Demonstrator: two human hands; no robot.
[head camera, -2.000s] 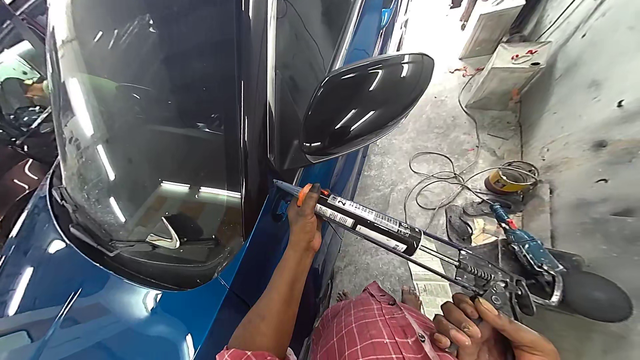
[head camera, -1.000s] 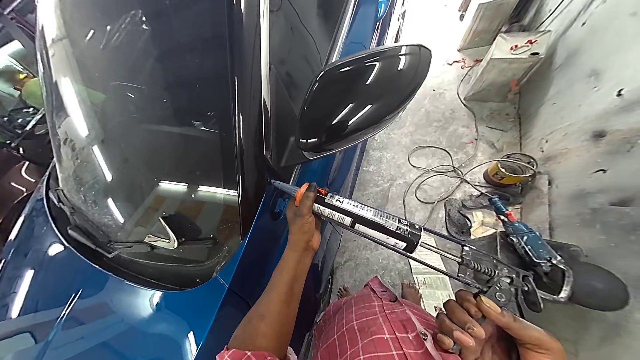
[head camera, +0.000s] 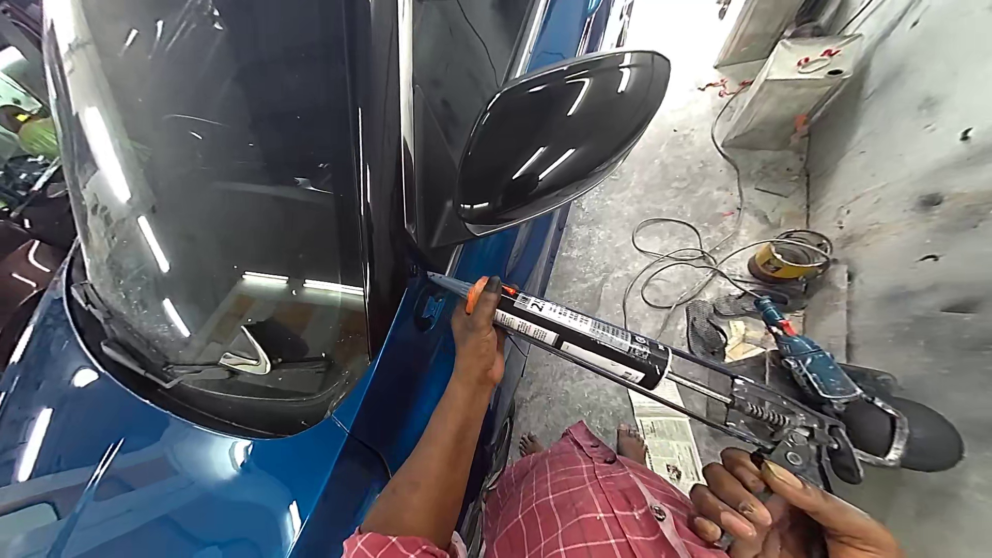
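My left hand is closed around the front of a caulking gun, at the orange collar by the nozzle. A black sealant cartridge bearing printed writing sits in the gun. The tip of its grey nozzle meets or nearly meets the blue car body, at the base of the black windshield pillar below the side mirror. My right hand is at the gun's rear, with its fingers curled by the handle and trigger, which are partly hidden.
The windshield fills the left side. On the floor at the right lie a cable, a yellow tin, a blue power tool and newspaper. A pale box stands by the grey wall. Another person is at the far left.
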